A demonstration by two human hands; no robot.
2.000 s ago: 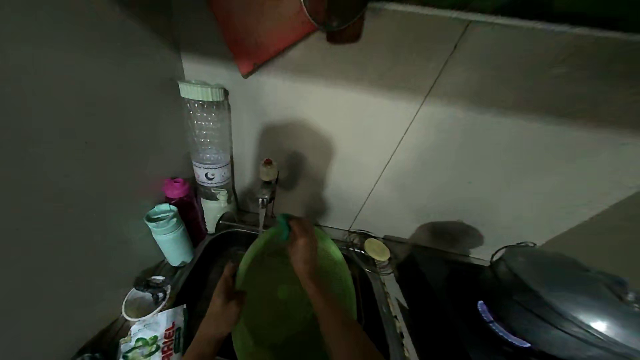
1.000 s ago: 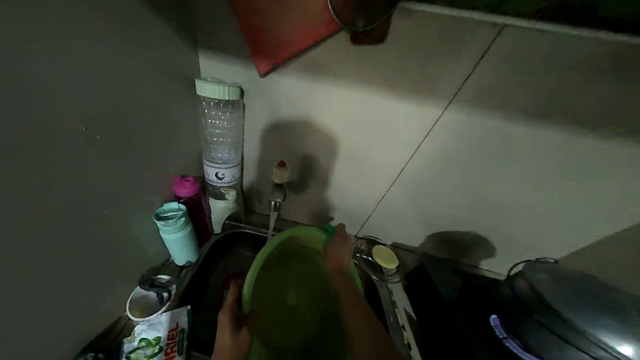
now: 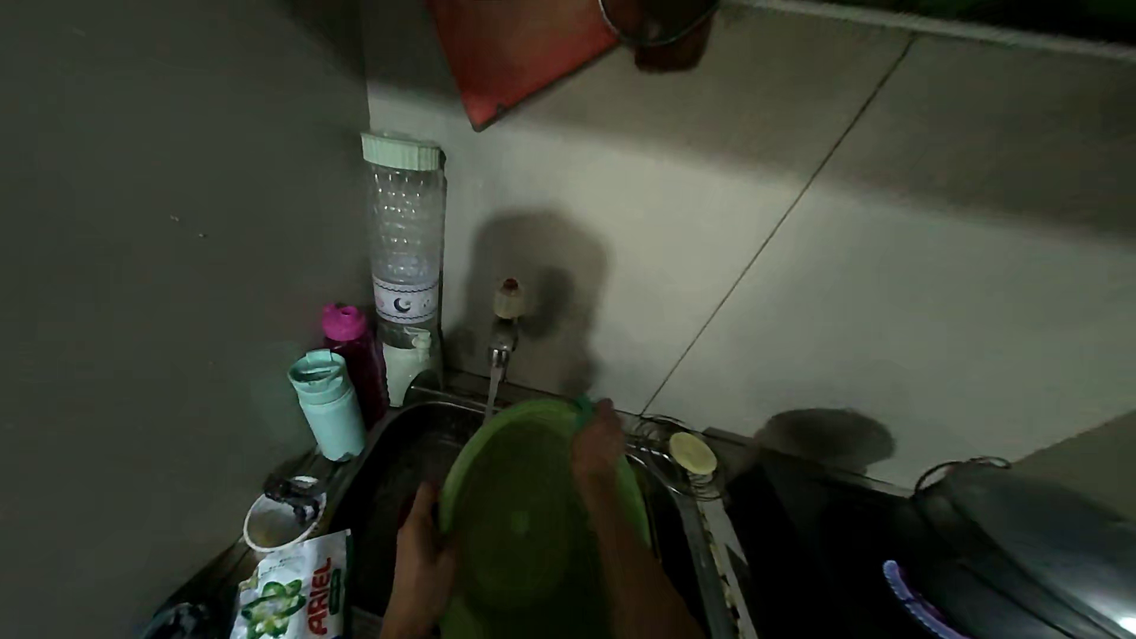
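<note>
A large green basin [image 3: 519, 524] is tilted up inside the dark sink [image 3: 382, 506]. My left hand [image 3: 424, 559] grips its left rim, thumb up. My right hand [image 3: 599, 444] is at the upper right rim, closed on a green scrubbing pad [image 3: 583, 410] that shows only in part above the fingers. Water runs from the wall faucet [image 3: 502, 342] behind the basin's upper left edge. The bottom of the basin lies outside the view.
Left of the sink stand a mint tumbler [image 3: 330, 408], a magenta bottle [image 3: 358, 355], a tall clear container [image 3: 406, 240], a white cup [image 3: 284, 515] and an Ariel detergent packet [image 3: 297, 590]. At right, a wire rack holds a yellow sponge [image 3: 692, 453]; a covered pot [image 3: 1021, 532] sits over a lit burner.
Two seconds ago my right hand was farther left, near the top of the basin; it moved right along the rim. Running water now shows clearly below the faucet. My left hand stays at the left rim.
</note>
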